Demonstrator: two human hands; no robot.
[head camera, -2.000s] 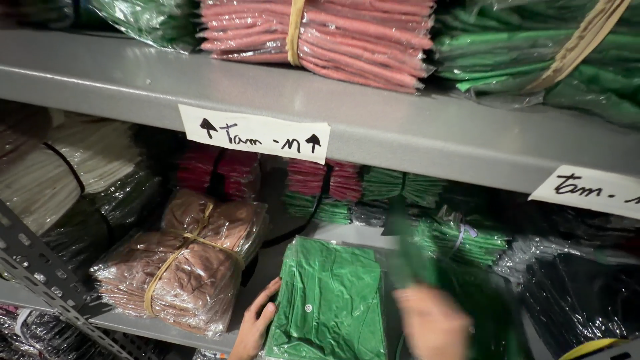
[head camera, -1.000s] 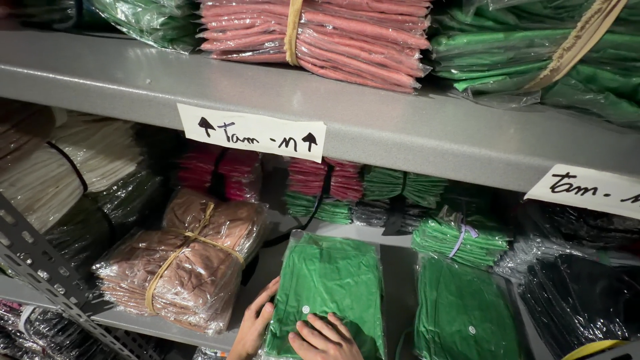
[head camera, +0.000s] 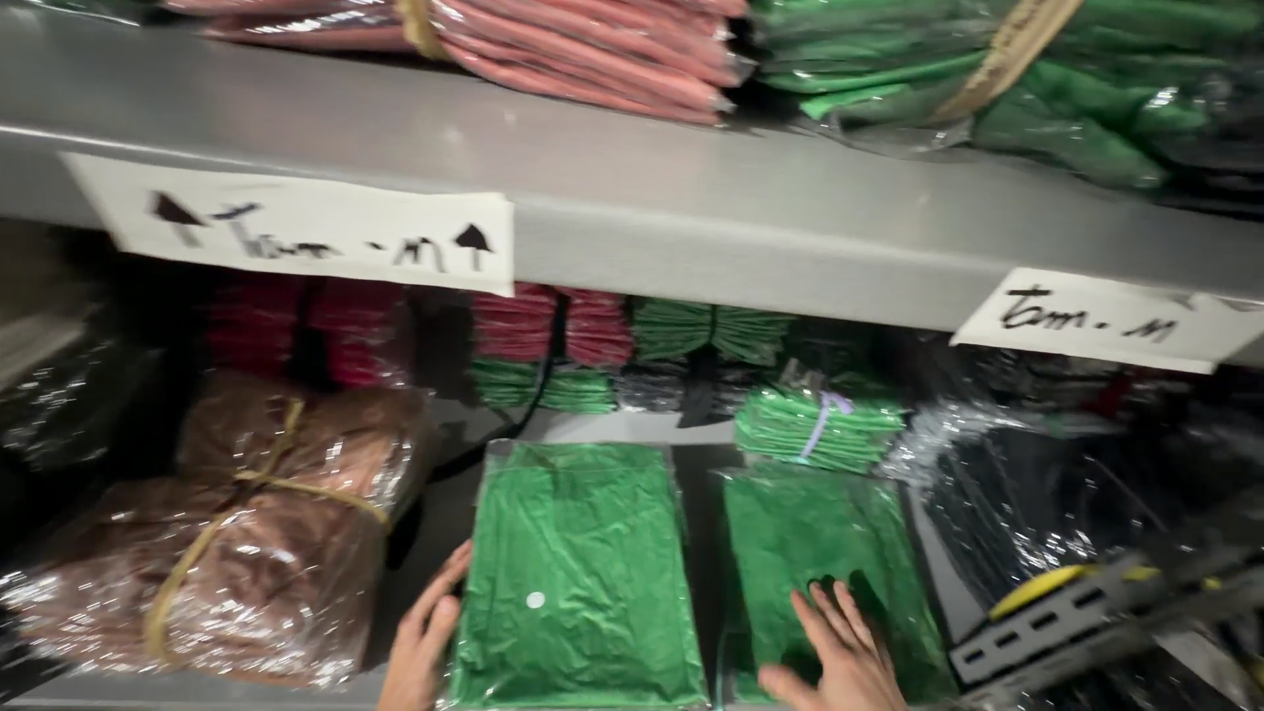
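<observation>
Two flat clear plastic packets of folded green fabric lie side by side on the lower metal shelf. My left hand (head camera: 427, 632) is at the left edge of the left green packet (head camera: 583, 563), fingers along its side; whether it grips is not clear. This packet bears a small round white sticker. My right hand (head camera: 837, 652) rests spread over the lower part of the right green packet (head camera: 820, 543), fingers apart. Behind that packet sits a small green bundle (head camera: 770, 425) tied with a purple band.
A brown bagged bundle (head camera: 267, 533) tied with tan bands lies at left. Dark bagged goods (head camera: 1047, 494) and a perforated metal post (head camera: 1066, 622) stand at right. The upper shelf's edge (head camera: 691, 217) crosses above my hands, with pink packets (head camera: 592, 49) on it.
My right hand has moved from the left green packet to the right one. My left hand stays at the left packet's edge. The view has shifted somewhat.
</observation>
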